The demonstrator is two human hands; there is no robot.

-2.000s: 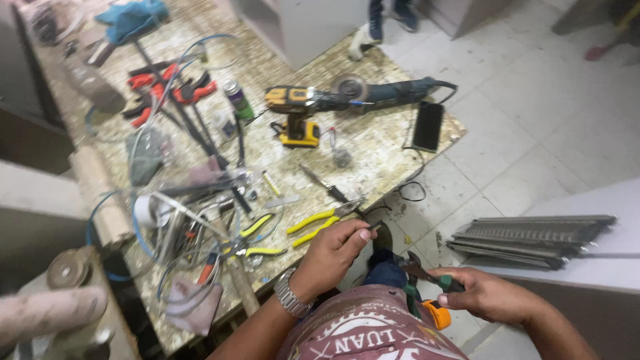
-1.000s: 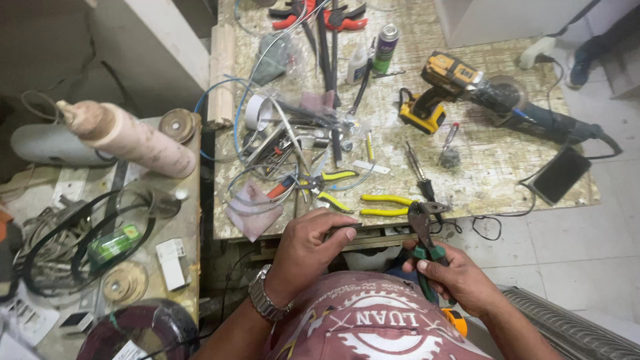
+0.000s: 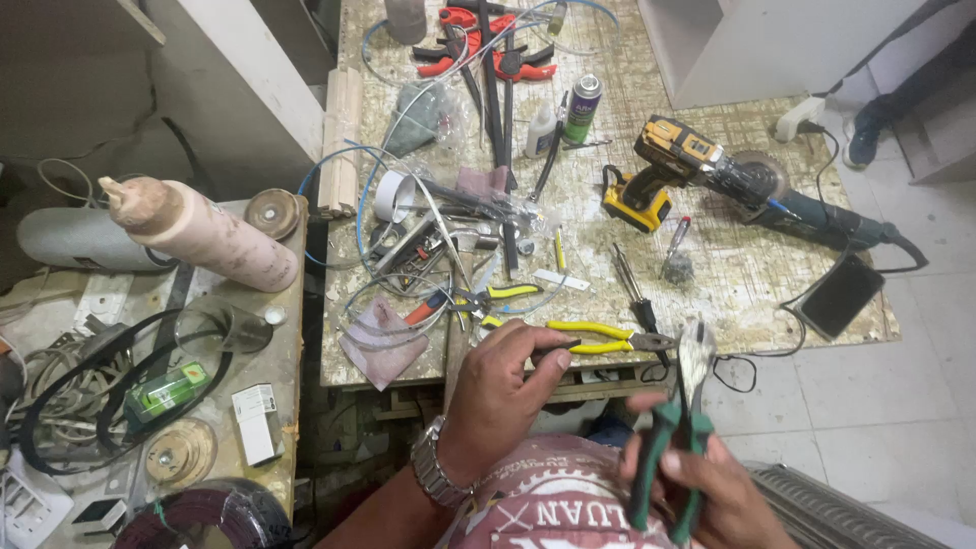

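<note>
My left hand, with a metal-banded watch on its wrist, pinches a small dark piece between thumb and forefinger; what the piece is, I cannot tell. At the lower right my right hand is closed around the green handles of a pair of pliers, whose metal jaws point up and look closed. Between the hands, near the bench's front edge, lie yellow-handled pliers. Just behind them a soldering iron rests on the bench. A second yellow-handled tool lies left of it.
The worn workbench bears a cordless drill, an angle grinder, a phone, a spray can and red-black clamps. On the left table are a pink bottle and a wire coil. A person's shoe shows upper right.
The view has swung left, bringing in the side table. The green-handled pliers, lower and beside my body two seconds ago, now stand raised with jaws up. My left hand still pinches the dark piece.
</note>
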